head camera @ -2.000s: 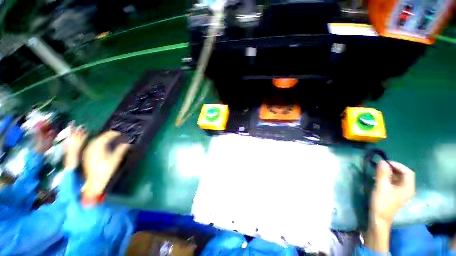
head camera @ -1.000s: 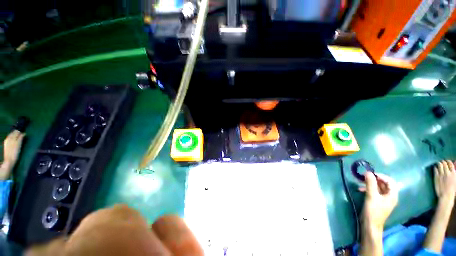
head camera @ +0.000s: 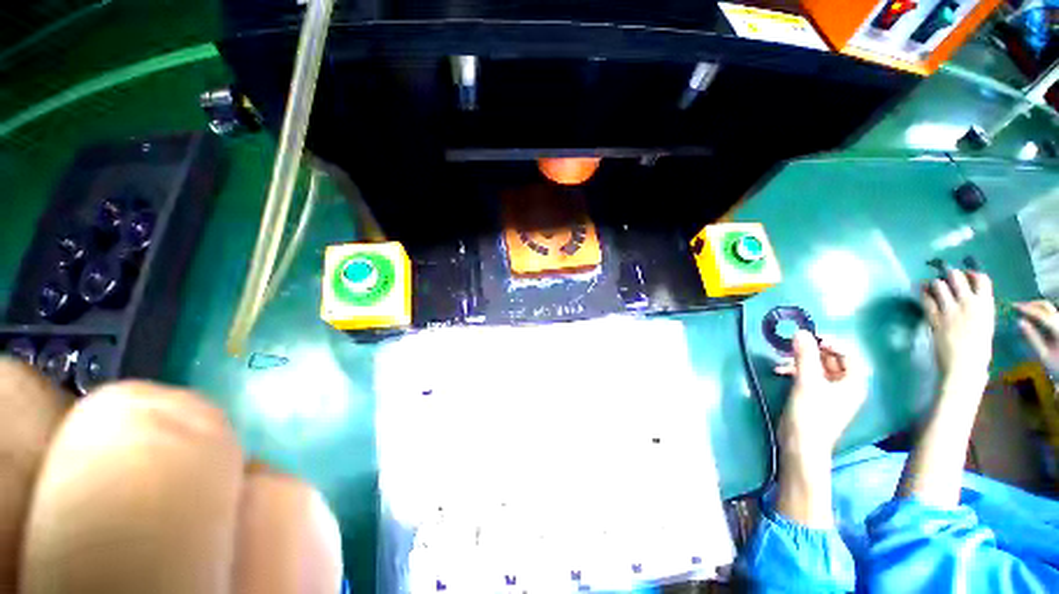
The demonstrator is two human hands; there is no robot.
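Observation:
My left hand (head camera: 151,493) is very large, close to the camera and cut off at the lower left. Its fingers are blurred, and whether it holds anything is hidden. My right hand (head camera: 825,400) is over the bench right of the press, its thumb and fingers pinching the edge of a round black component (head camera: 772,330). The press (head camera: 511,104) stands in front. Its orange head (head camera: 568,171) is above the orange-brown nest (head camera: 552,238), with a gap between. A bright white sheet (head camera: 534,429) with small dark marks lies before the press.
Yellow boxes with green buttons flank the nest at left (head camera: 366,304) and right (head camera: 737,276). A black tray (head camera: 174,221) holds several round black parts. A yellowish hose (head camera: 285,174) hangs at left. Another person's hand (head camera: 962,313) is at right. A black cable (head camera: 761,406) runs beside the sheet.
The view has turned, so the press and sheet sit further left. My left hand, over by the tray two seconds ago, is now close to the camera. My right hand still holds the black component.

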